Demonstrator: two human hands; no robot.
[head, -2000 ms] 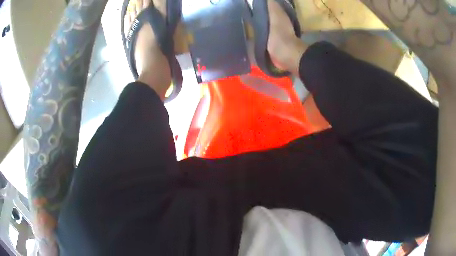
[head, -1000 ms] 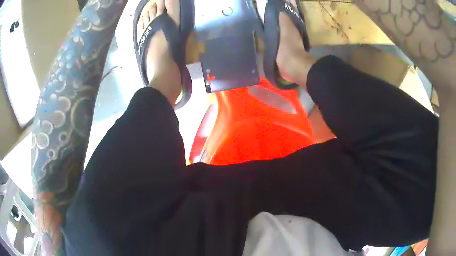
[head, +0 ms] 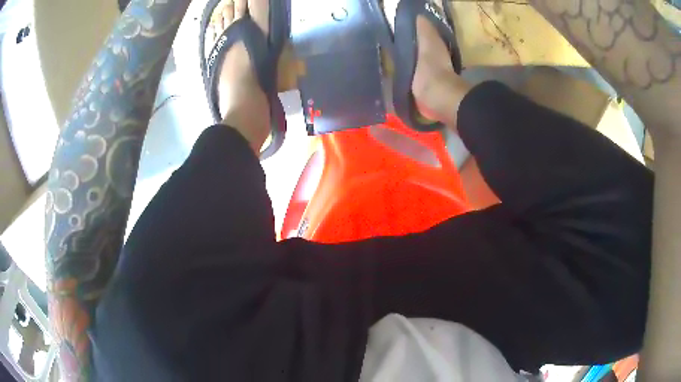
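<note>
A flat grey metal panel (head: pixel 342 86) lies between my two sandalled feet at the top centre. It has small red marks near its lower left corner, and its upper end is cut off by the picture's top edge. Both my forearms reach up and out of the picture, one at the left and one at the upper right. Neither my left hand nor my right hand is in view, so what they hold or touch is hidden.
A red-orange plastic stool (head: pixel 381 186) shows below the panel, between my legs. Yellow wooden boards (head: pixel 515 37) are at the upper right. A pale carton-like surface (head: pixel 63 52) stands at the upper left. A grey-white perforated frame is at the lower left edge.
Since the first frame the view has shifted, so the panel, feet and stool appear slightly further right and lower. In the last second almost nothing has moved.
</note>
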